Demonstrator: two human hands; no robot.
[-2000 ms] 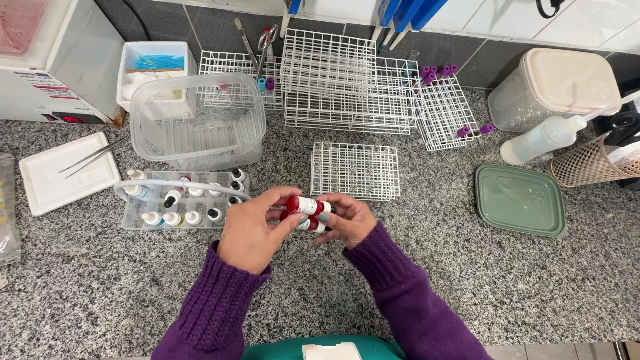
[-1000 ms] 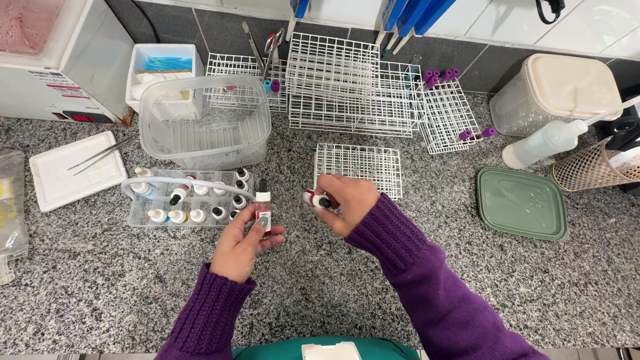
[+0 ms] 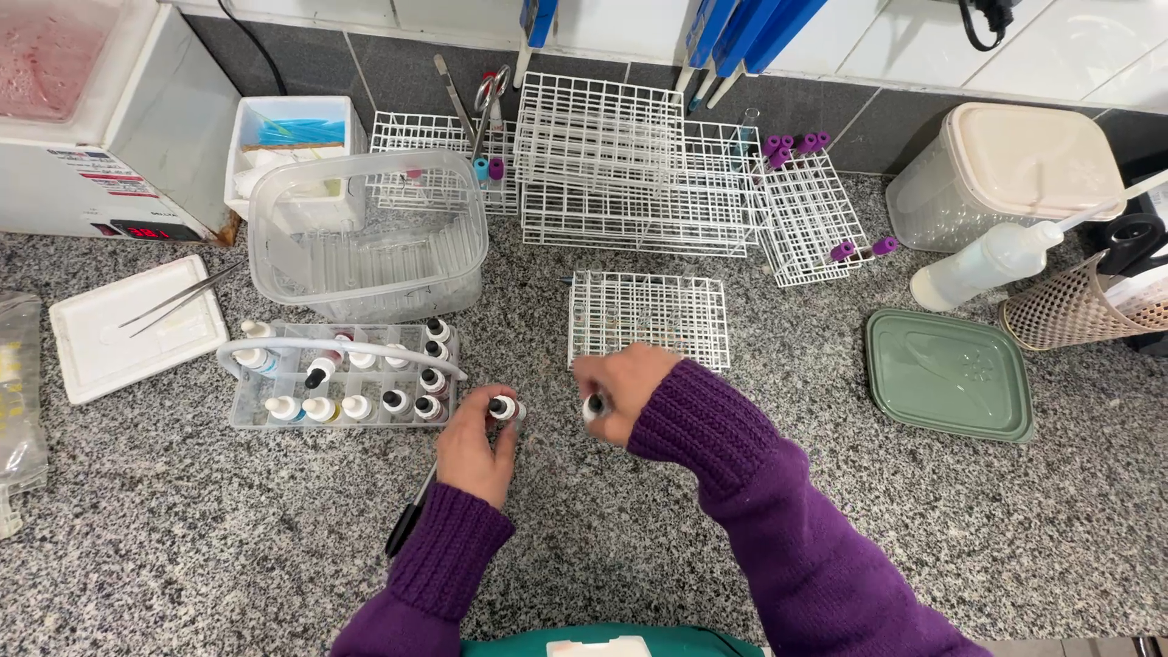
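My left hand [image 3: 479, 447] holds a small dropper bottle with a black cap [image 3: 503, 409] upright over the speckled counter, right of the bottle carrier. A second black-capped dropper bottle [image 3: 594, 405] is in the fingers of my right hand [image 3: 630, 392], just in front of a small white wire test-tube rack [image 3: 650, 319]. The clear plastic carrier [image 3: 351, 422] with a white handle holds several dropper bottles with white or black caps; one of them lies tilted. The labels of the two held bottles cannot be made out.
Behind stand a clear plastic tub [image 3: 370, 292], stacked wire racks [image 3: 630, 219] and a rack with purple-capped tubes [image 3: 812, 219]. Tweezers [image 3: 182, 297] rest on a white tray [image 3: 137, 365] at left. A pen [image 3: 406, 525] lies by my left forearm. At right are a green lid [image 3: 949, 374] and a squeeze bottle [image 3: 990, 265].
Two seconds ago both hands held the bottles together, lying sideways. The hands have since parted, and the left-hand bottle now stands upright farther from the carrier than one second ago.
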